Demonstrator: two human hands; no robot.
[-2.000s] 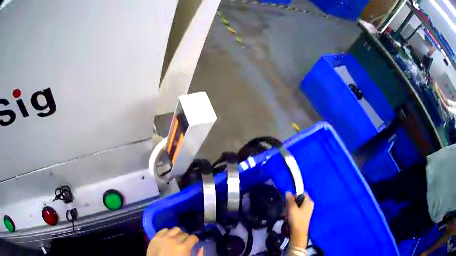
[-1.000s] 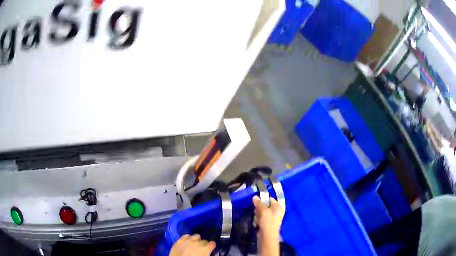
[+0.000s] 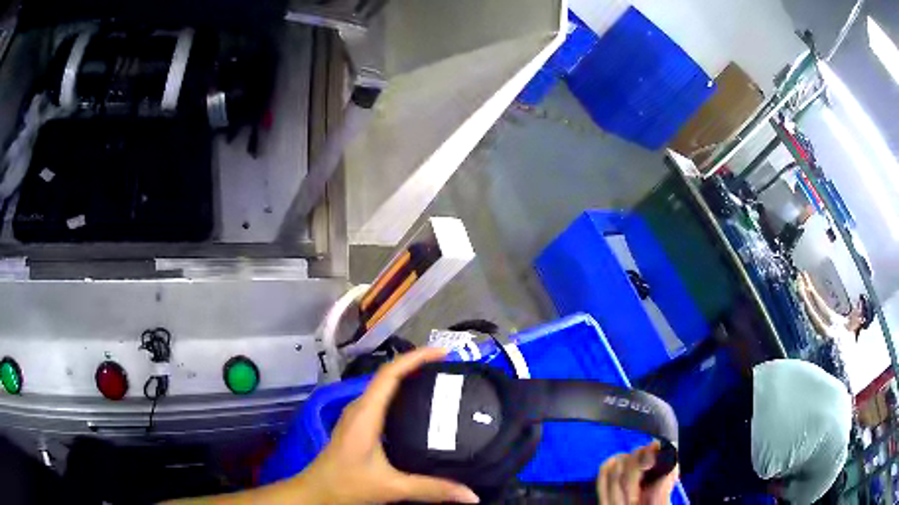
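My left hand (image 3: 365, 449) grips a black ear cup of an over-ear headphone (image 3: 562, 402), which bears a white label. My right hand (image 3: 636, 478) holds the far end of its headband at the lower right. The headphone is held above the blue crate (image 3: 601, 345); other headphones with pale bands partly show in the crate behind it. At left the test box (image 3: 187, 306) stands open. Inside it are the test fixture with white rings (image 3: 177, 69) and the black fixture base (image 3: 118, 182) with small white stickers.
Two green buttons (image 3: 241, 374), a red button (image 3: 111, 380) and a small cable line the front panel. A white side guard (image 3: 434, 271) with an orange strip stands beside the crate. Another blue crate (image 3: 631, 286), a person in pale green (image 3: 800, 424) and a cluttered bench are at right.
The lid has risen, exposing the box's inside. The headphone is now lifted above the crate between both hands; my left hand has gone to its ear cup and my right hand has moved right.
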